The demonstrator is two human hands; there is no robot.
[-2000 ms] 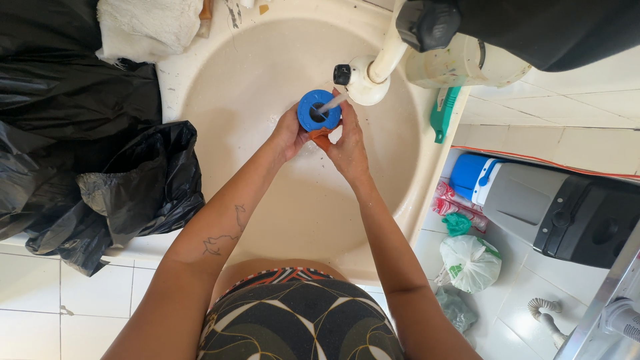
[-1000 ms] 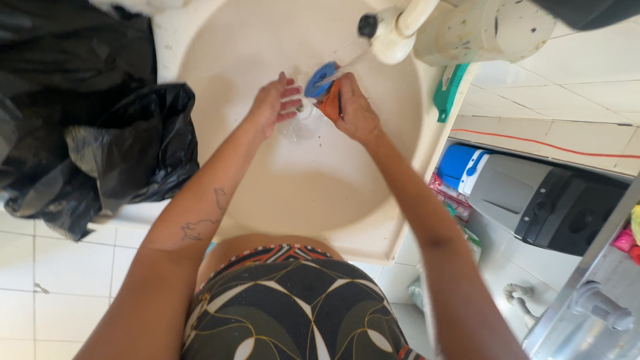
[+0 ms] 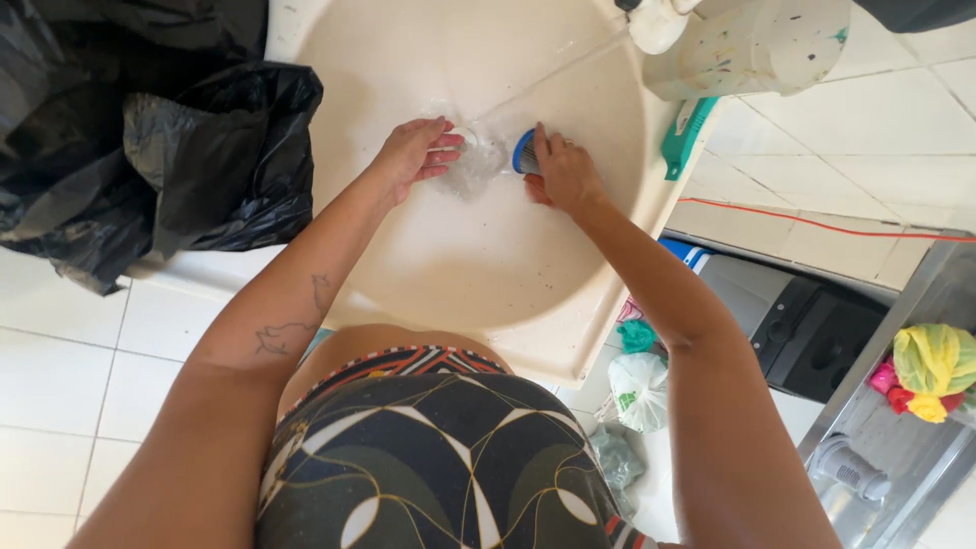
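Water runs from a tap [image 3: 657,24] at the top right into a cream-coloured round sink basin [image 3: 488,274]. My right hand [image 3: 564,168] holds a small filter [image 3: 526,155] with a blue rim and grey pleated sides, tilted toward the middle of the basin. My left hand [image 3: 419,156] is beside the drain, where the stream splashes, with its fingers apart. No held object is visible in it. A light ring-shaped part at the drain [image 3: 465,139] shows through the moving water beside the left fingertips.
Black plastic bags [image 3: 221,152] lie on the basin's left edge. A green-handled tool [image 3: 686,137] and a stained translucent container [image 3: 751,49] are on the right edge. Beyond stand a grey and black appliance [image 3: 793,313], a metal shelf [image 3: 846,396] and a knotted white bag [image 3: 639,389].
The blue-rimmed filter, near the tap's stream in both hands at first, is now in my right hand, right of the drain. My left hand has come away from it.
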